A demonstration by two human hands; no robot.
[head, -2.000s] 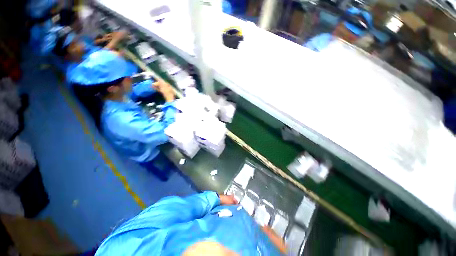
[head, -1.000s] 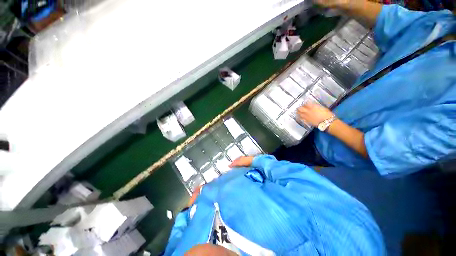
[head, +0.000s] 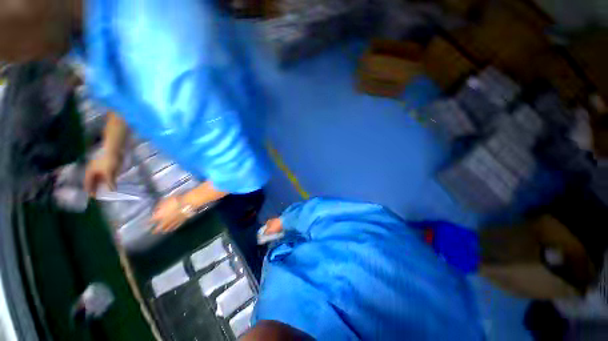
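Observation:
My right hand [head: 274, 226] is at the end of a blue sleeve, beside the tray's upper right edge. Its fingers are on a small pale unit [head: 268, 236]; the picture is blurred there. My left hand is not in view. A clear blister tray [head: 189, 313] lies on the dark bench at lower left, cut off by the bottom edge. Several white units, one of them at its left side [head: 169, 278], sit in its pockets, and other pockets look dark and empty.
A neighbouring worker's hands [head: 175, 212] are over a stack of filled trays [head: 137, 230]. The green belt [head: 57, 266] runs at left with a white unit [head: 97, 300] on it. Brown boxes [head: 390, 70], a blue stool [head: 450, 246] and grey-white stacks [head: 490, 173] stand on the floor.
The view has swung right towards the floor. My right hand has left the tray's units and is now outside its edge with a pale thing. My left hand has gone out of view.

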